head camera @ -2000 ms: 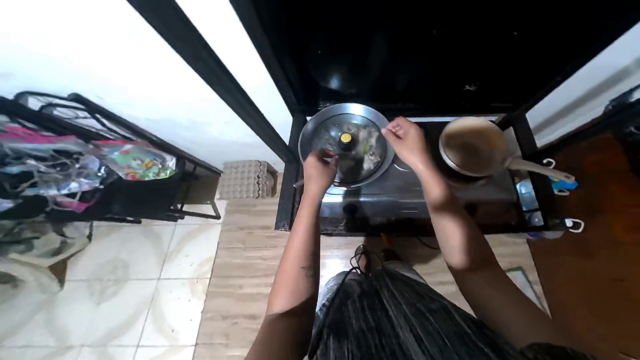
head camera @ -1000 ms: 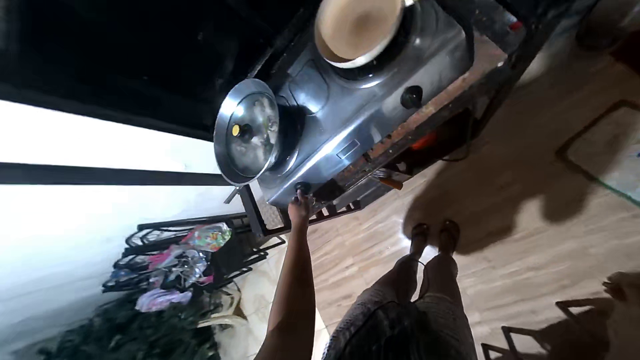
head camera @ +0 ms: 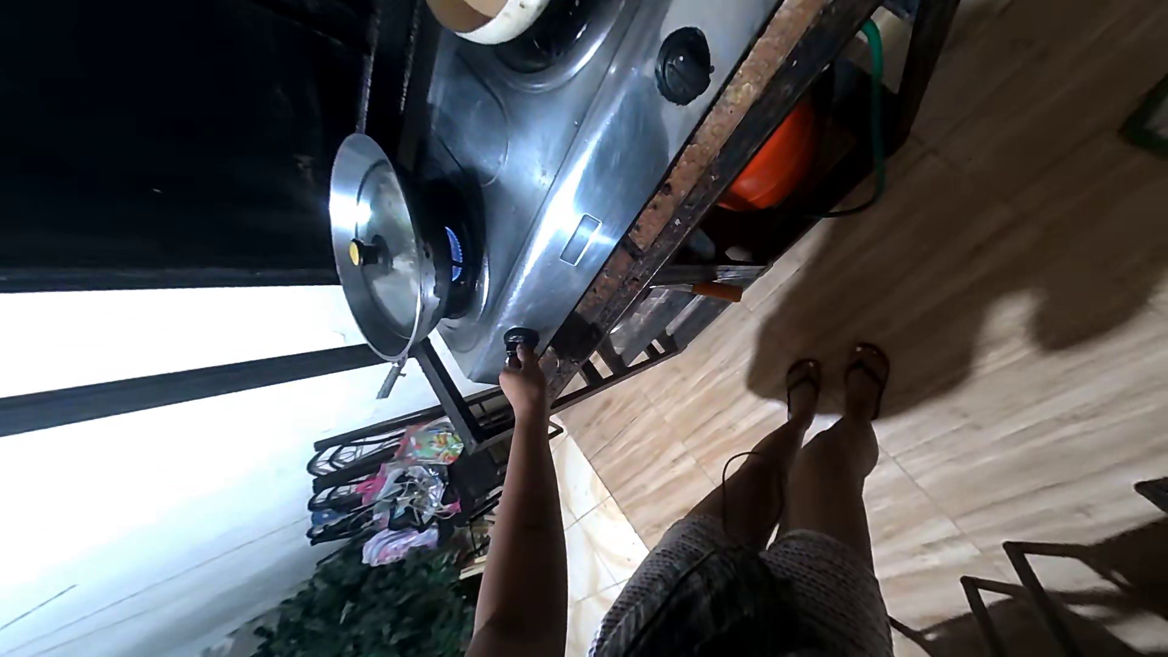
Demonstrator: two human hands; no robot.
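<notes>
My left hand [head camera: 524,381] is closed on the black control knob [head camera: 521,339] at the near corner of a steel gas stove [head camera: 547,196]. Above and left of the hand, a wide metal pan [head camera: 353,182] sits over a burner with a blue flame [head camera: 454,254] showing beneath it. A clear lid [head camera: 392,214] with a yellow-topped knob [head camera: 357,253] covers the pan, and its contents are unclear. Another black knob [head camera: 684,66] is farther along the stove front. My right hand is out of view.
A light-coloured pan [head camera: 511,20] is on the other burner. An orange object [head camera: 776,164] and a green hose [head camera: 878,109] are under the stove. A rack with plastic bags [head camera: 411,484] stands by the wall. Dark metal bars [head camera: 995,584] show lower right.
My left hand has left the lid for the stove knob, and my right hand has gone out of view from beside the pan. The view has rotated strongly. Blue flame now shows under the pan.
</notes>
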